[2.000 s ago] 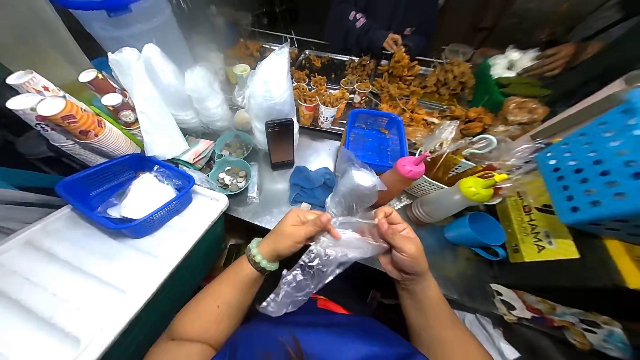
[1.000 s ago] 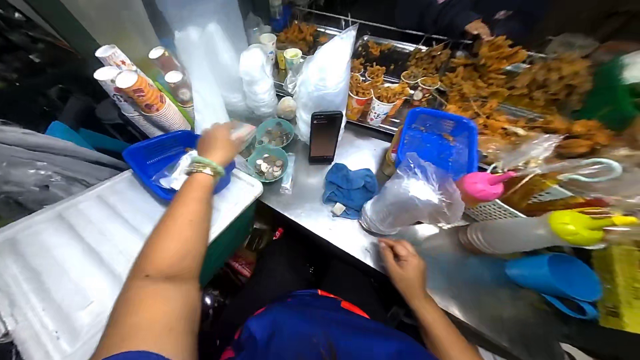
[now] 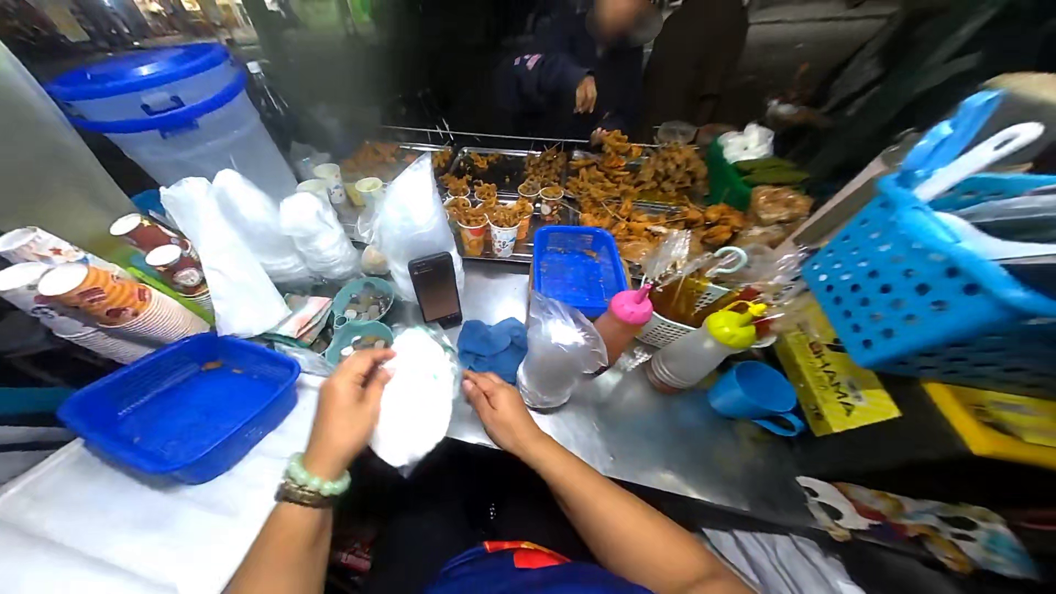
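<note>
A white packet in clear plastic (image 3: 417,398) is held upright over the counter's front edge. My left hand (image 3: 353,404) grips its left side, with a green bead bracelet at the wrist. At the packet's right edge, my right hand (image 3: 501,412) pinches the clear plastic between thumb and fingers. Just behind the hands are a crumpled blue cloth (image 3: 492,345), a black phone (image 3: 436,289) propped upright, and teal bowls of coins (image 3: 363,301). A bag of clear plastic (image 3: 557,351) stands right of the cloth. The blue basket (image 3: 186,404) at left holds only small orange crumbs.
Stacked paper cups (image 3: 124,301) lean at left. Sauce bottles with pink (image 3: 629,309) and yellow-green (image 3: 730,328) caps, a blue mug (image 3: 755,392) and a light-blue basket (image 3: 932,272) are at right. Fried food (image 3: 643,186) fills trays behind; a person's hand (image 3: 586,95) shows beyond.
My left hand has come back from the blue basket with the white packet, which lay in that basket two seconds ago. My right hand now touches the packet's plastic.
</note>
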